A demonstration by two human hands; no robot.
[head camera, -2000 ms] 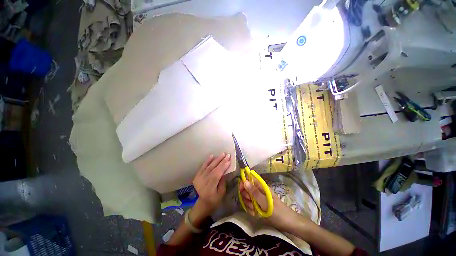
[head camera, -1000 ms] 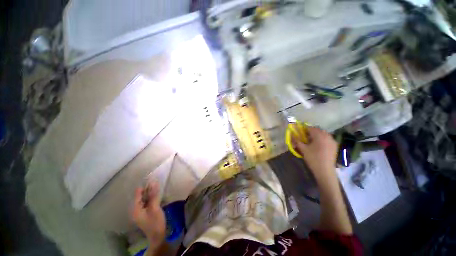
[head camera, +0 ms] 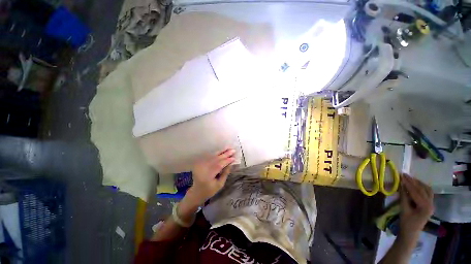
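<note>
Beige fabric panels [head camera: 181, 149] lie left of the needle area, with a paler folded piece [head camera: 178, 103] on top. A short dark slit shows near the front edge of the panels. My left hand [head camera: 214, 172] rests on the front edge beside this slit, fingers together on the fabric; whether it pinches the cloth cannot be told. Yellow-handled scissors [head camera: 378, 167] lie on the table at the right, blades pointing away from me. My right hand [head camera: 416, 201] is at the table's front edge, right of the scissors, not touching them. A white strip [head camera: 407, 159] lies by its fingertips.
A sewing machine [head camera: 330, 56] with a glaring lamp stands behind the fabric. Yellow PIT tape [head camera: 323, 149] covers the bed. Green and black snips [head camera: 427, 144] lie at right. A pale green sheet [head camera: 113, 139] hangs off the left edge. A crumpled fabric heap [head camera: 142, 26] lies back left.
The scissors, held in my right hand before, now lie on the table, and that hand has moved to their right. My left hand is back on the fabric after lifting its edge.
</note>
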